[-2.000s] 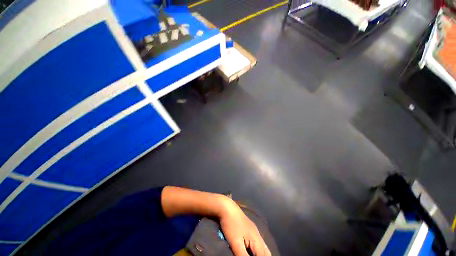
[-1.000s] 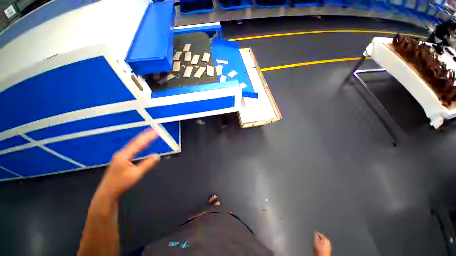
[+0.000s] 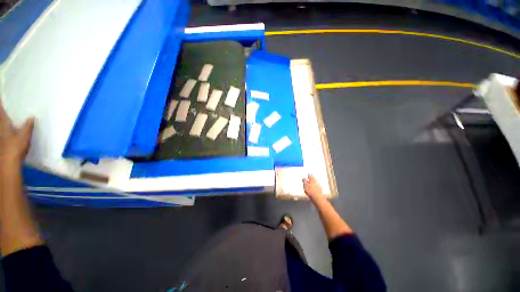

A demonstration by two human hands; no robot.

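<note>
Several beige pieces [image 3: 214, 100] lie on the dark green mesh belt of the conveyor dryer [image 3: 108, 57]. More pale pieces [image 3: 272, 118] lie on the blue outfeed tray [image 3: 273, 74] at the belt's end. My left hand [image 3: 14, 137] is at the far left edge against the white housing, partly cut off, fingers apart, with nothing seen in it. My right hand [image 3: 308, 185] is over the near end of the white-topped table [image 3: 312, 125]; its fingers are small and blurred, so its grip is unclear.
The raised blue hood [image 3: 128, 80] stands left of the belt. A white-topped stand [image 3: 502, 105] with a metal frame is at the right edge. Yellow lines [image 3: 393, 84] cross the grey floor. My apron and one foot [image 3: 286, 221] show at the bottom.
The dryer's belt and tray now appear nearer and larger. My left hand has moved to the far left against the housing. My right hand has moved from the bottom edge up to the table's near end.
</note>
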